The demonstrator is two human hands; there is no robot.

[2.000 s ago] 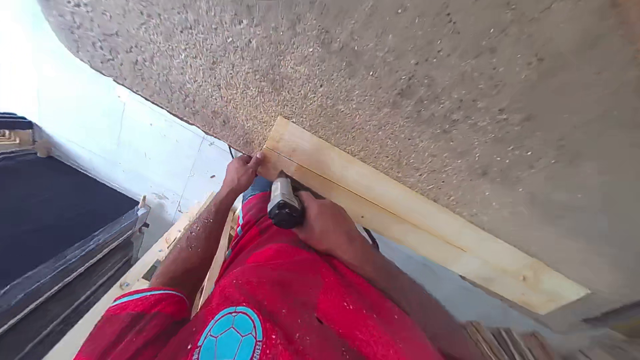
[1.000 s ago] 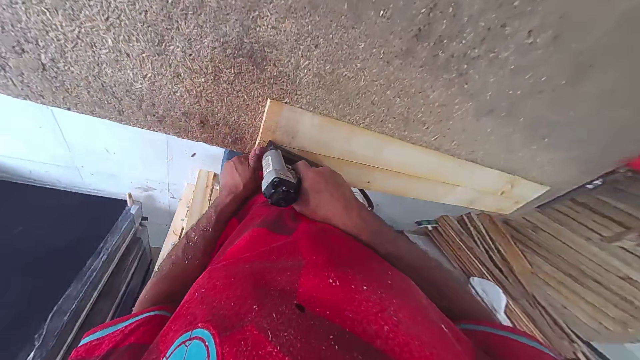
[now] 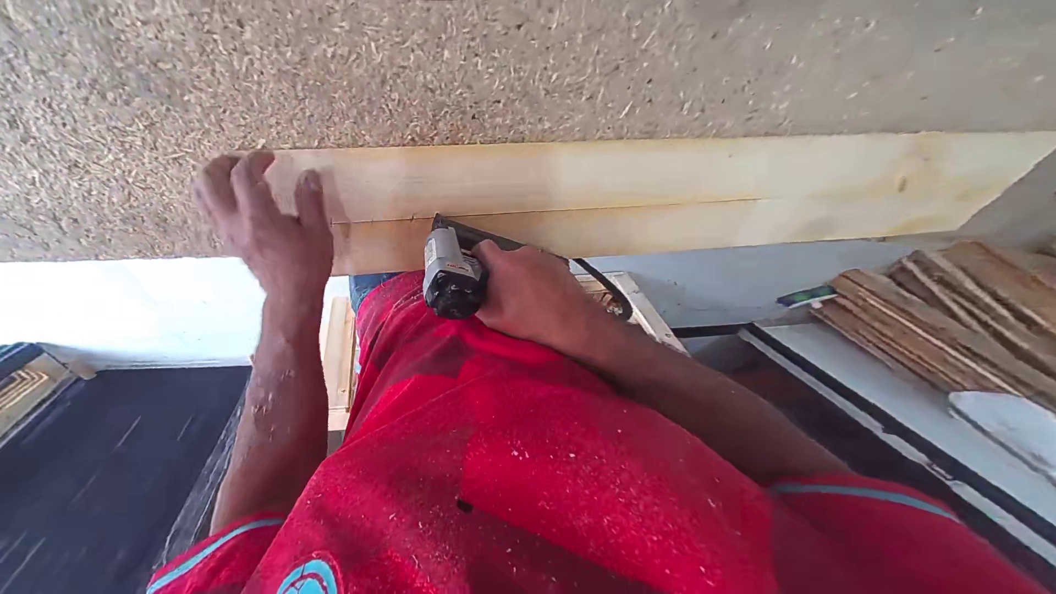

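Observation:
My right hand (image 3: 532, 293) grips a pneumatic nailer or stapler (image 3: 452, 276), grey and black, whose nose rests on a pale wooden board (image 3: 627, 181) close to a long dark line in its face. A black hose curves out behind that hand. My left hand (image 3: 272, 223), fingers spread, lies at the left end of the board and reaches over its far edge onto the particleboard sheet (image 3: 462, 74); nothing is held in it. The wood lies along the near edge of the sheet, in front of my body.
Several stacked wood slats (image 3: 949, 313) lie at the right, near a white object (image 3: 1006, 421). A dark panel (image 3: 107, 462) is at the lower left. Wooden framing (image 3: 340, 355) shows below the sheet, beside my waist.
My left hand has opened and moved left, away from the tool, which it was close beside in the earlier frames. My right hand still grips the tool. The view has turned.

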